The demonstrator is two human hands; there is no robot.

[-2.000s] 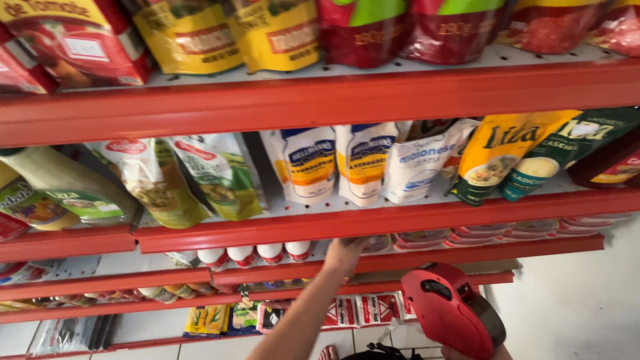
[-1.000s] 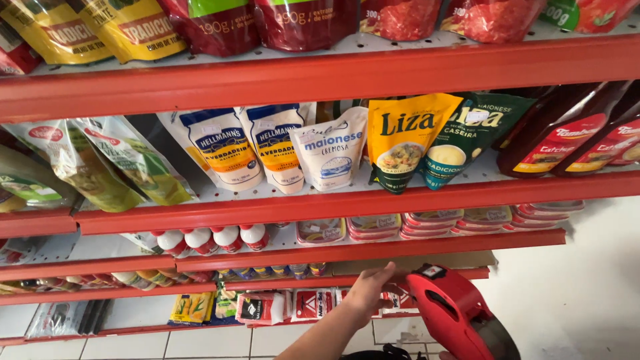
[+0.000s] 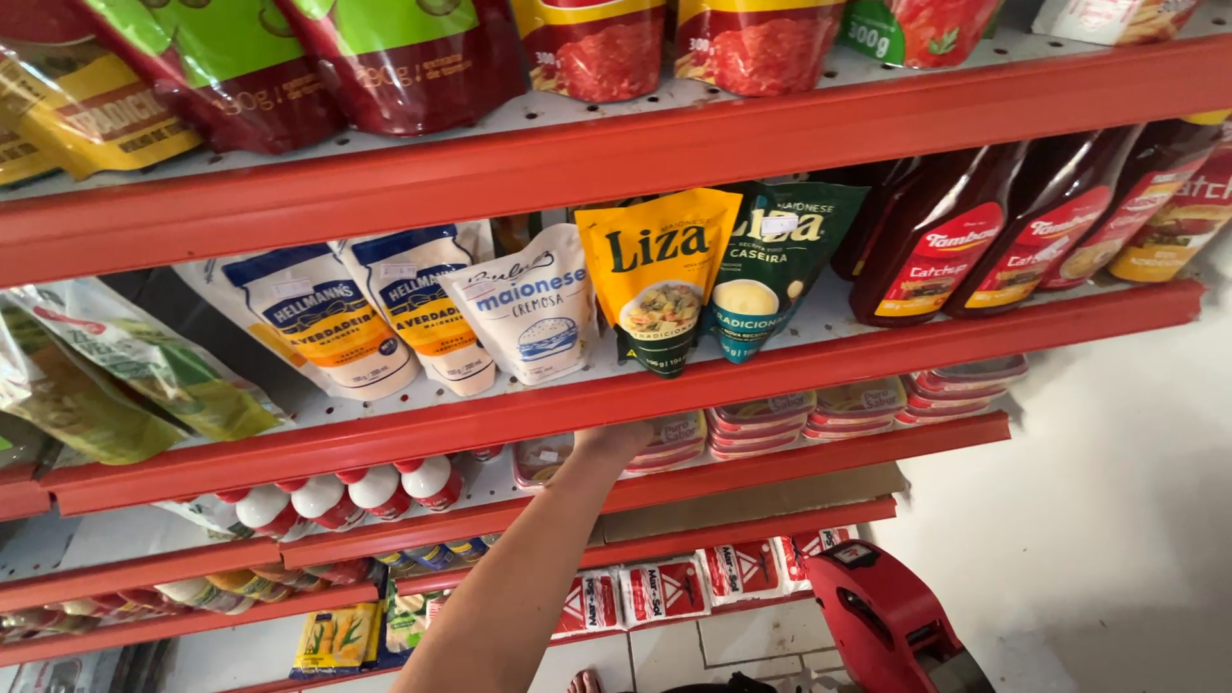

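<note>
My left hand [image 3: 616, 441] reaches between two red-edged shelves, beside stacked plastic tubs with pink rims [image 3: 760, 414]. Its fingers are hidden behind the upper shelf's edge, so any hold cannot be seen. A red handheld price labeler [image 3: 890, 616] is at the lower right; my right hand is out of view. Above my left hand stand a yellow Liza mayonnaise pouch [image 3: 659, 274], a dark green Liza pouch [image 3: 775, 269], a white mayonnaise pouch [image 3: 529, 308] and Hellmann's pouches [image 3: 322, 322].
Ketchup bottles [image 3: 938, 245] lean at the right. Tomato pouches [image 3: 602, 53] line the upper shelf. White-capped red bottles [image 3: 375, 491] are on the lower shelf, left of my arm. Red and white packets [image 3: 664, 587] lie lower down. A white wall [image 3: 1107, 481] borders the shelves at right.
My left hand has moved from beside the labeler up into the shelf with the tubs. The view has shifted right along the shelves and closer to them.
</note>
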